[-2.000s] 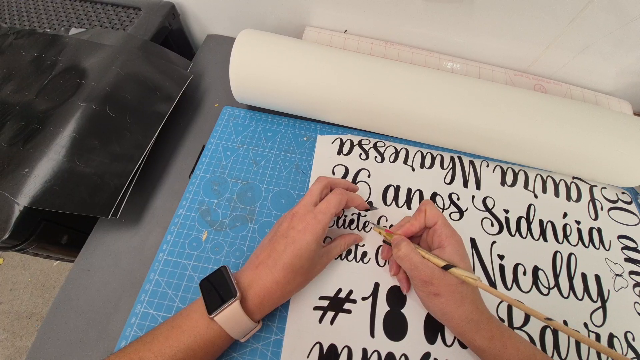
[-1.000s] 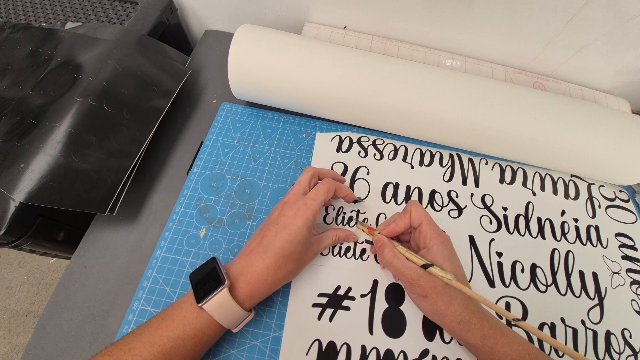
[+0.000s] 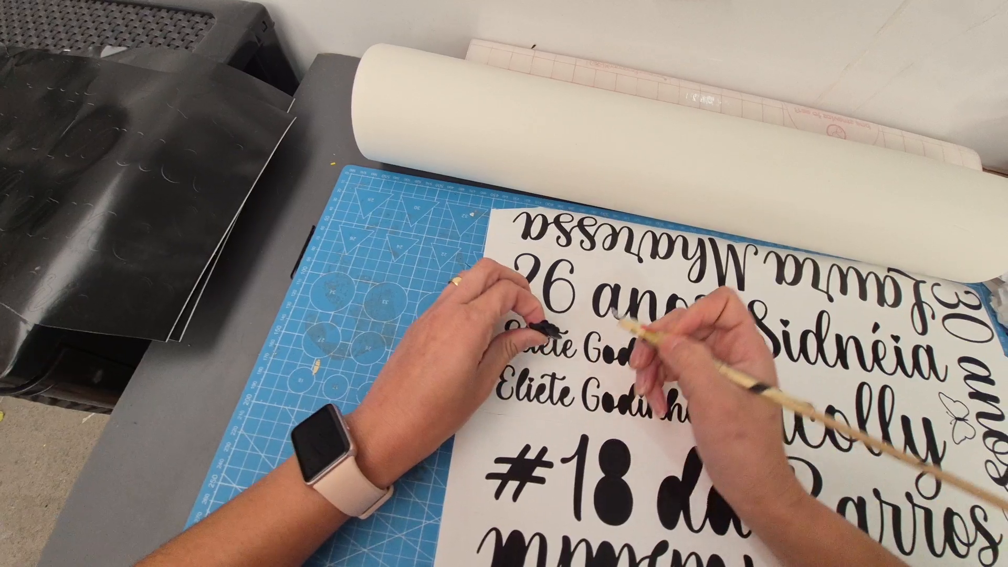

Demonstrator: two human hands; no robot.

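A white vinyl sheet (image 3: pixel 472 480) with black cut lettering lies on a blue gridded cutting mat (image 3: pixel 295 394). My left hand (image 3: pixel 465 354) pinches a small wad of black vinyl scraps (image 3: pixel 545 327) between thumb and forefinger, just over the sheet's left part. In my right hand (image 3: pixel 713 386) is a thin wooden-handled tool (image 3: pixel 756 386), its fine tip raised toward the left hand and apart from the scraps. The exact kind of tip is too blurred to tell. The right hand covers part of the lettering.
Behind the mat lies a large roll of cream-white material (image 3: pixel 630 142), with a grid-printed backing sheet (image 3: pixel 787 110) behind it by the wall. Black vinyl sheets (image 3: pixel 118 173) rest on a dark woven-pattern plastic piece (image 3: pixel 118 24) at left, beside the grey table (image 3: pixel 181 378).
My right hand with the tool has moved up and right, away from the small lettering and the left hand. The black wad in my left fingers now shows more plainly.
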